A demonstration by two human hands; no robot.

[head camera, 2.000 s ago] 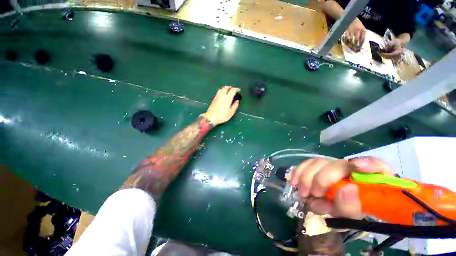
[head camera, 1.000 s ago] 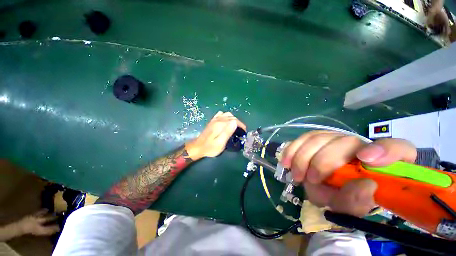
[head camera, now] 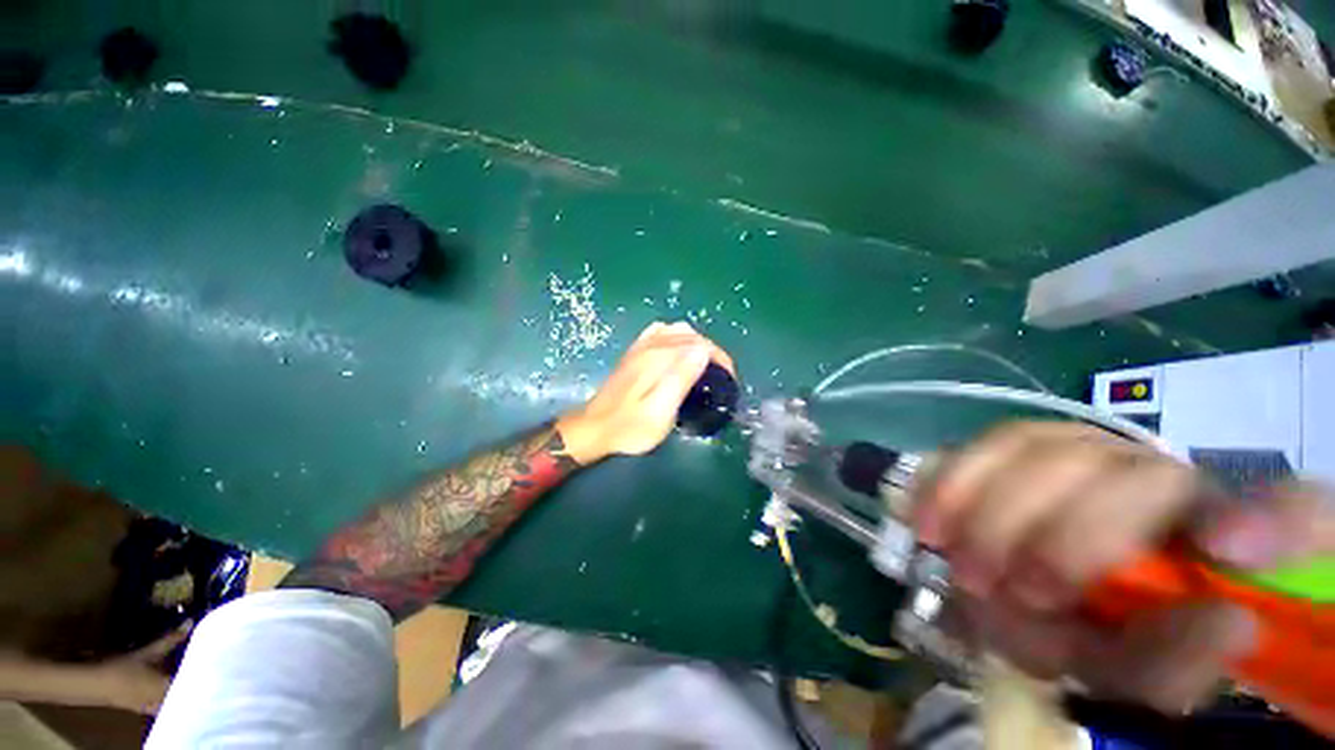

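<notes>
My left hand holds a round black plastic part against the green belt, fingers around its far side. My right hand is blurred and grips the orange electric screwdriver with its lime-green lever. The metal and clear screw-feed head points at the held part, a small gap to its right. A clear screw feed hose loops from the head toward the right. Thin air hoses hang below the head.
Another black part lies on the green belt at left, more along the far side. Loose silvery screws lie beyond my left hand. A grey post and white screw feeder stand at right. Another person's arm shows lower left.
My left hand moved back from the far belt with a black part and now holds it nearer me. The screwdriver head met this part, then drew back to the right.
</notes>
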